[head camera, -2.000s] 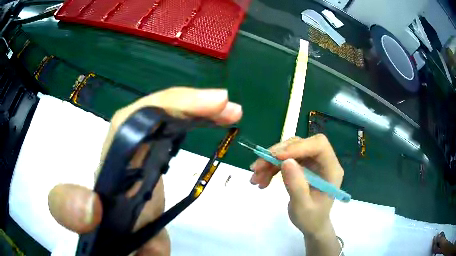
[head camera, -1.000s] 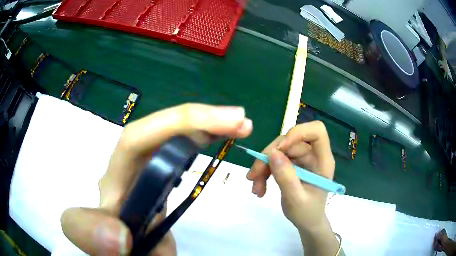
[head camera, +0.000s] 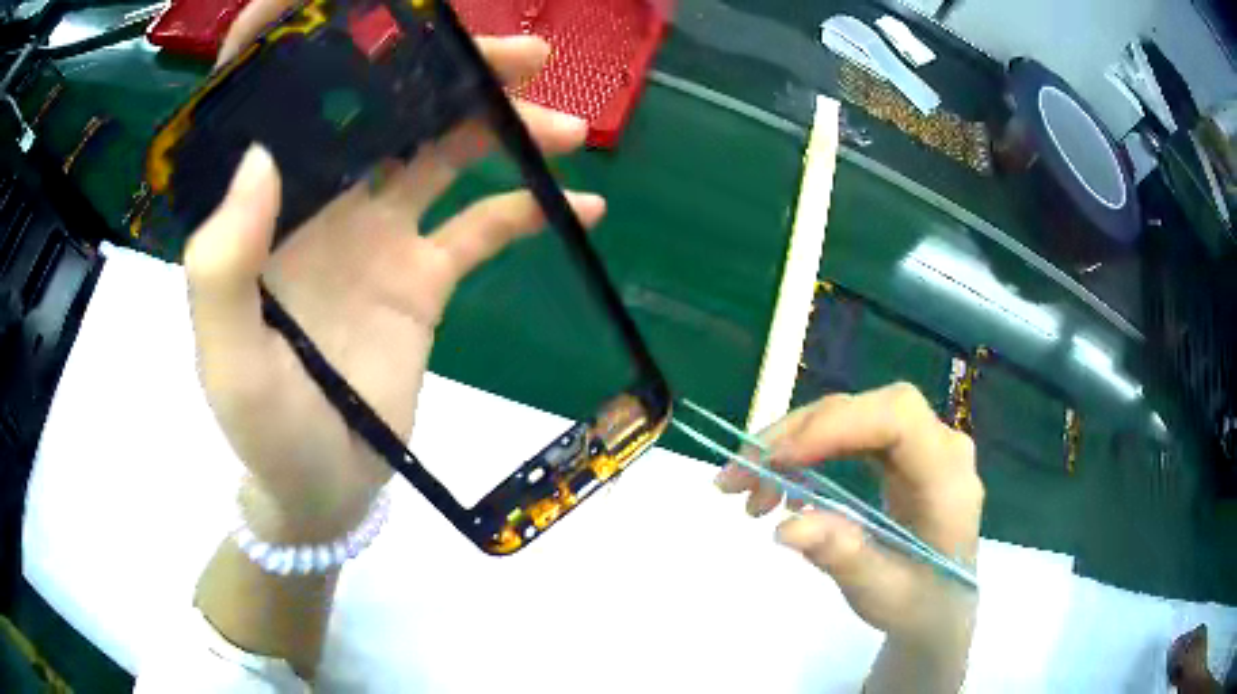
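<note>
My left hand (head camera: 339, 292) holds a black phone middle frame (head camera: 583, 258) up and tilted, with its open window facing me. The thumb lies on the solid black panel at the upper left; the fingers are behind it. The frame's narrow bottom end (head camera: 577, 468) with gold-orange parts points down to the right. My right hand (head camera: 882, 502) holds pale teal tweezers (head camera: 814, 495), their two tips apart. The tips are close beside the frame's lower right corner; whether they touch it I cannot tell. Nothing shows between the tips.
More frames (head camera: 882, 359) lie on the green surface (head camera: 705, 258). A pale yellow strip (head camera: 800, 271) crosses it. A red tray (head camera: 597, 75) is behind my left hand. A gold parts sheet (head camera: 929, 122) and dark roll (head camera: 1078, 149) are at back right. A white sheet (head camera: 543, 624) covers the near edge. Another person's hand (head camera: 1194, 664) is at far right.
My left hand has turned and raised the frame, so its window and panel now show. The tweezers' two arms now show apart. Frames on the green surface have shifted left.
</note>
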